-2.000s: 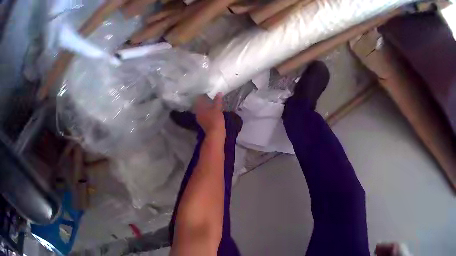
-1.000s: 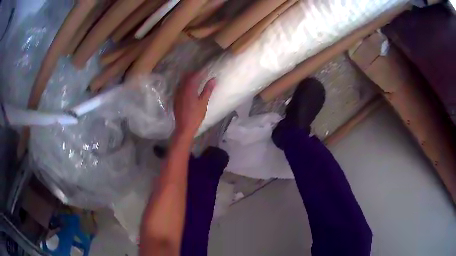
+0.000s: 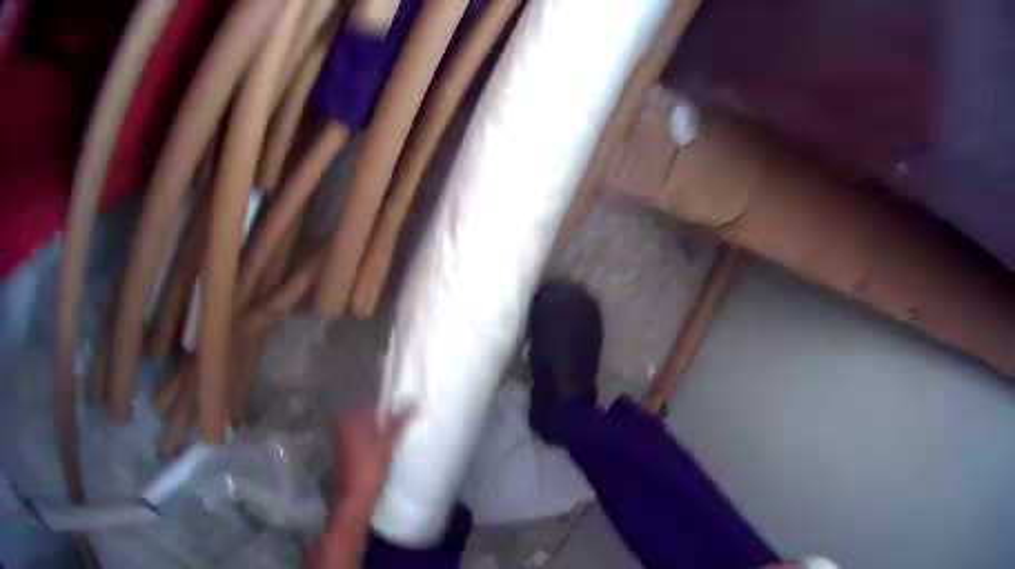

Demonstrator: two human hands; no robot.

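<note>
A thick white plastic-wrapped fabric roll (image 3: 479,245) slants from the top centre down to the lower centre. Its near end lies over or beside my dark shoe and purple trouser leg. My left hand (image 3: 365,450), blurred, is at the roll's left side near this end, with fingertips touching its edge. Whether the fingers grip it cannot be told. A small pale shape is cut off by the bottom edge at the right; I cannot tell if it is my right hand.
Brown cardboard cores (image 3: 228,233) lie piled at the left over clear plastic wrap (image 3: 262,483). A long brown cardboard piece (image 3: 801,239) crosses the right. My other shoe (image 3: 565,339) stands right of the roll, by white paper (image 3: 518,472). Purple cloth (image 3: 354,78) shows behind the cores.
The view has turned, so the roll and cores run more steeply. My left hand has moved from over the roll to its left side. The roll's end now overlaps my foot area.
</note>
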